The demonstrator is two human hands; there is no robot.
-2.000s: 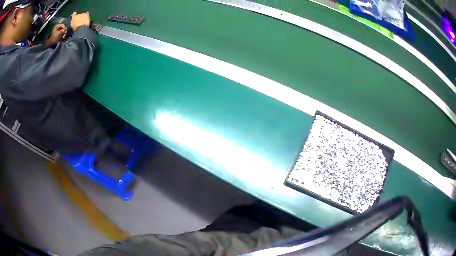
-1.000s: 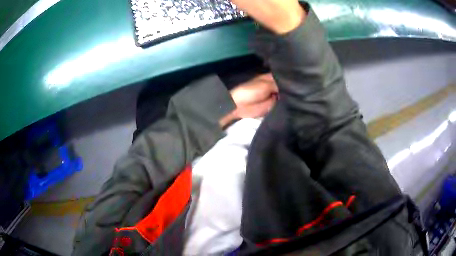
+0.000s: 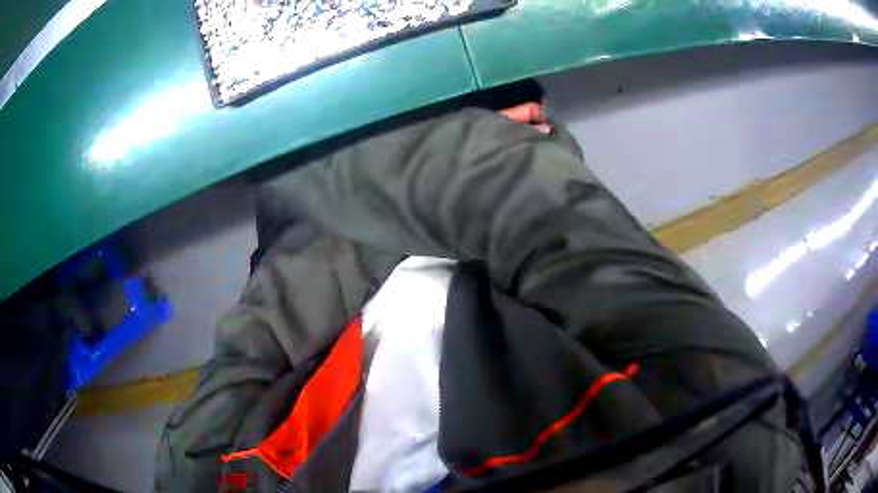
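Observation:
The black-rimmed tray [image 3: 206,58] lies on the green bench at the top, cut off by the picture's upper edge. A glittering layer of small silver-white bits [image 3: 318,37] covers it. Only a small part of a hand, apparently my left hand [image 3: 528,116], shows beyond my crossed sleeves, below the bench edge. Its fingers are mostly hidden, and I cannot tell whether it holds anything. My right hand is not visible; my right sleeve [image 3: 568,212] bends across in front of me towards the left. No hand touches the tray.
The green bench [image 3: 125,183] curves across the top, with a thin seam right of the tray. A blue stool [image 3: 120,332] stands on the grey floor at left. A yellow floor line [image 3: 732,207] runs at right. My open dark jacket shows orange-red lining [image 3: 322,404] over a white shirt.
The view has swung from the bench and neighbouring worker down to my lap. My right hand has left the tray area and gone out of sight. Less of my left hand shows.

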